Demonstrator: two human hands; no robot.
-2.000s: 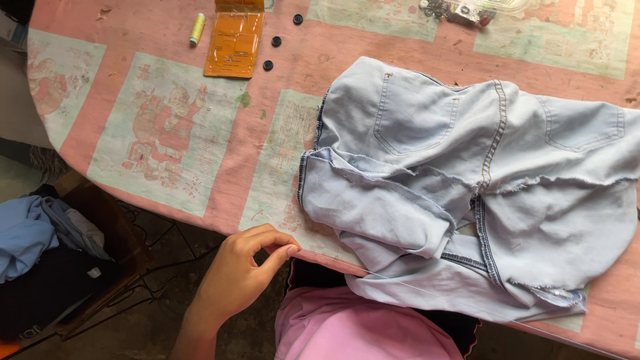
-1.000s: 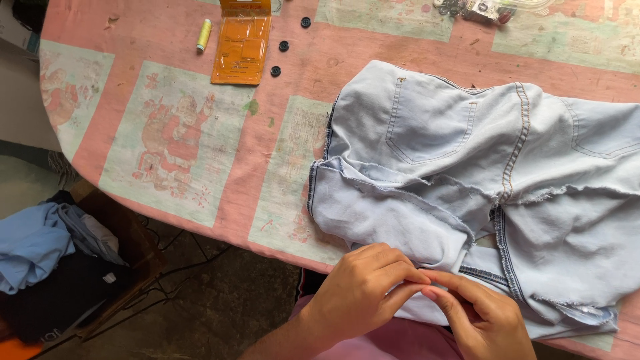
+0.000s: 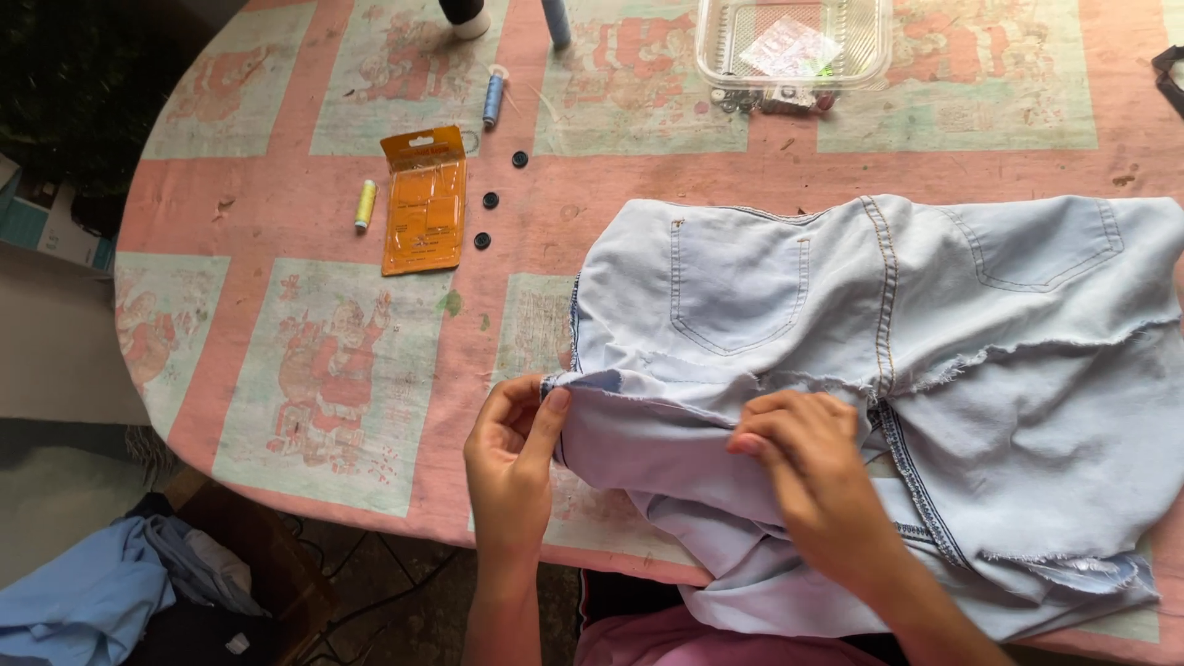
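Light blue denim shorts [image 3: 740,268] with frayed cut edges and two back pockets lie on the patterned tablecloth. At their left side seam my left hand [image 3: 513,444] pinches the corner of a folded denim panel between thumb and fingers. My right hand [image 3: 805,462] hovers over the middle of that panel, thumb and fingertips pressed together; whether a needle or thread is between them cannot be told. Dark stitching runs along the inner seam [image 3: 911,481] to the right of my right hand.
Behind lie an orange needle packet [image 3: 424,203], a yellow thread spool [image 3: 365,205], a blue thread spool [image 3: 492,100] and several dark buttons [image 3: 490,200]. A clear plastic container [image 3: 795,46] stands farther back. Clothes [image 3: 92,592] fill a box below the table's left edge.
My hands were together at the shorts' lower edge; now they are apart. The left has moved to the left seam and taken hold of the denim, the right is over the panel. The view has shifted.
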